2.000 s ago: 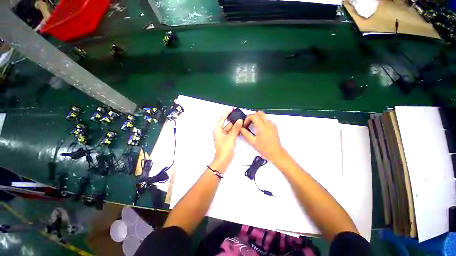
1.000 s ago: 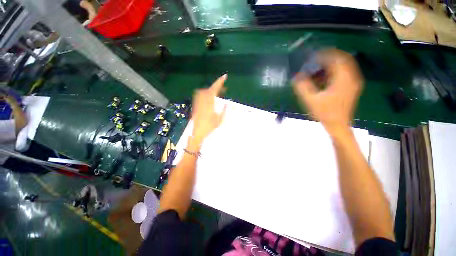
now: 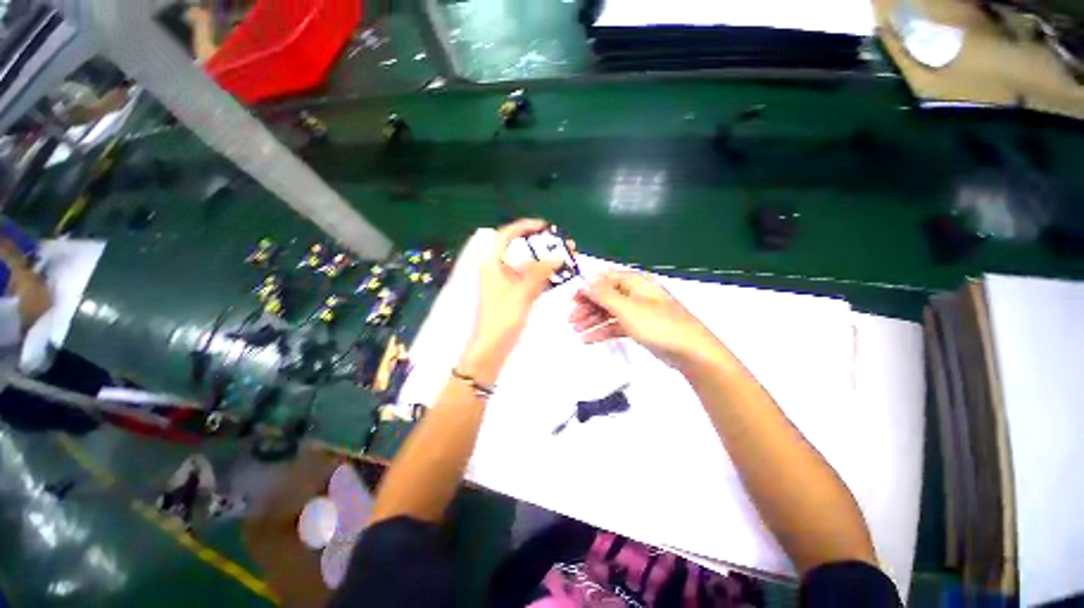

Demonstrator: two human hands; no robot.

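My left hand [image 3: 515, 276] holds a small circuit board assembly [image 3: 550, 251] with white and black parts, above the upper part of the white work sheet [image 3: 678, 463]. My right hand [image 3: 632, 311] is just right of it, fingers bent at the board's lower edge; what lies between those fingers is too blurred to tell. A bundled black cord [image 3: 599, 407] lies on the sheet below my hands. Several waiting board assemblies [image 3: 373, 280] with yellow specks and black cords lie to the left.
A grey metal bar [image 3: 256, 149] slants at upper left near a red bin [image 3: 285, 48]. Brown-edged sheets [image 3: 969, 416] stand at right. A black housing [image 3: 774, 226] and small boards lie on the green surface [image 3: 571, 166] beyond. Another person's arm [image 3: 30, 291] shows at far left.
My right hand has come back from over the green surface to my left hand. My left hand now holds a board assembly, and a bundled cord lies on the sheet.
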